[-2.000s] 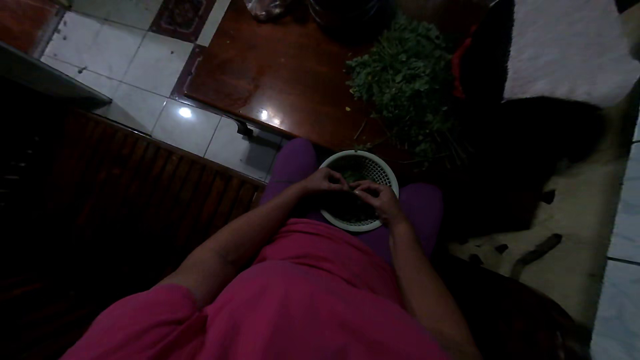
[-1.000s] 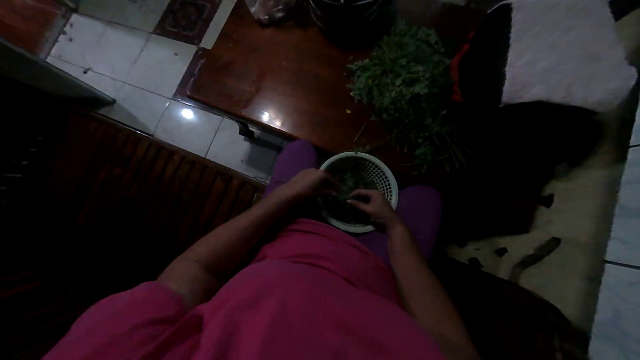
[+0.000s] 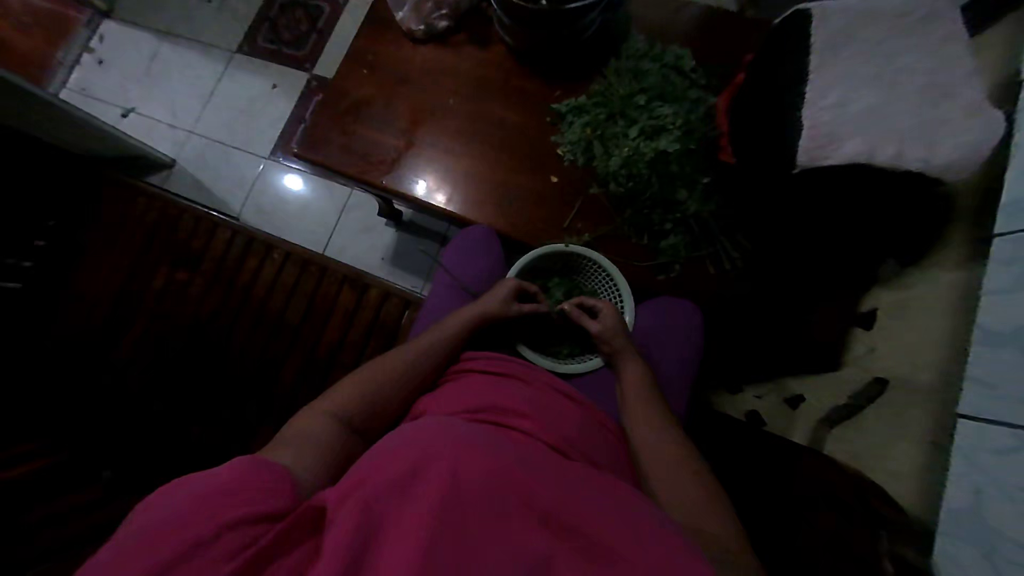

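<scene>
A pale plastic colander (image 3: 616, 292) rests on my lap between my purple-clad thighs, with green leaves (image 3: 562, 288) inside. Over it, my left hand (image 3: 514, 300) pinches a thin stem that sticks out to the left past its fingers. My right hand (image 3: 596, 320) meets it near the colander's middle, its thumb and fingertips together at the leaves; what lies between them is too dark to tell. Beyond the colander, a large bunch of leafy green herbs (image 3: 652, 136) lies on the wooden table, its stems pointing toward the lower right.
The glossy wooden table (image 3: 448, 120) stands in front of my knees. At its far side are a clear plastic bag (image 3: 430, 16) and a dark container (image 3: 552, 24). A white cloth (image 3: 888, 88) lies at the upper right. A slatted wooden seat (image 3: 304, 296) is at the left.
My hands were apart over the colander one second ago and are now close together. A thin stem now shows at my left hand.
</scene>
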